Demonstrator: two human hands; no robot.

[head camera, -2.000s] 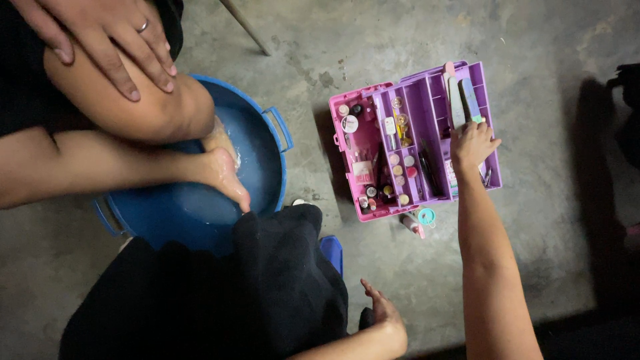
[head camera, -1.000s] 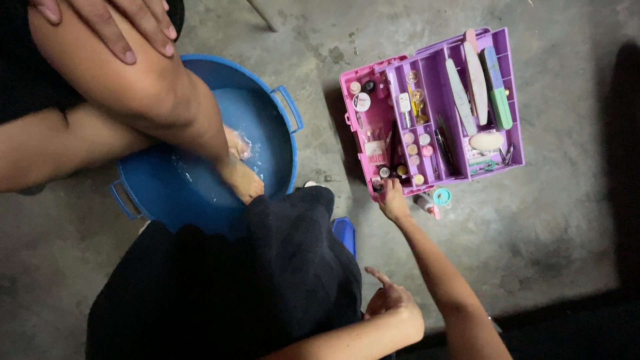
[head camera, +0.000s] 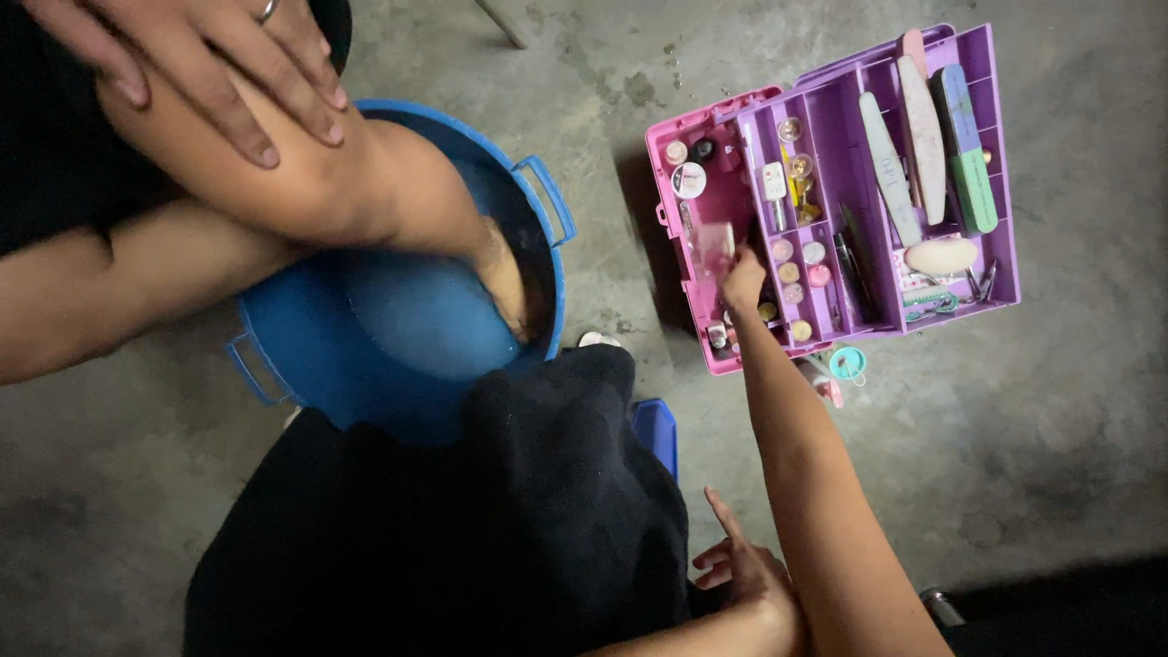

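Note:
My right hand (head camera: 746,278) reaches into the pink tray (head camera: 686,260) of a plastic organizer box; its fingertips are beside a blurred pale packet (head camera: 716,243), and whether they grip anything cannot be seen. Small jars and bottles surround it. The purple tray (head camera: 1004,192) on the right holds nail files (head camera: 890,169), a green-and-blue buffer block (head camera: 965,151), a pale oval item (head camera: 942,256) and small metal tools. Low in the view, my left hand (head camera: 744,570) is empty with its fingers apart, next to my right forearm.
Another person's foot (head camera: 506,283) is in a blue plastic tub (head camera: 558,301) of water, and that person's hand (head camera: 219,73) rests on the knee. Dark cloth (head camera: 438,547) covers the lower middle. A turquoise round item (head camera: 848,363) and a blue object (head camera: 655,433) lie on the concrete floor.
My right hand has gone from the files in the purple tray to the pink tray's near corner, then farther up inside it. The other person's feet have shifted in the tub.

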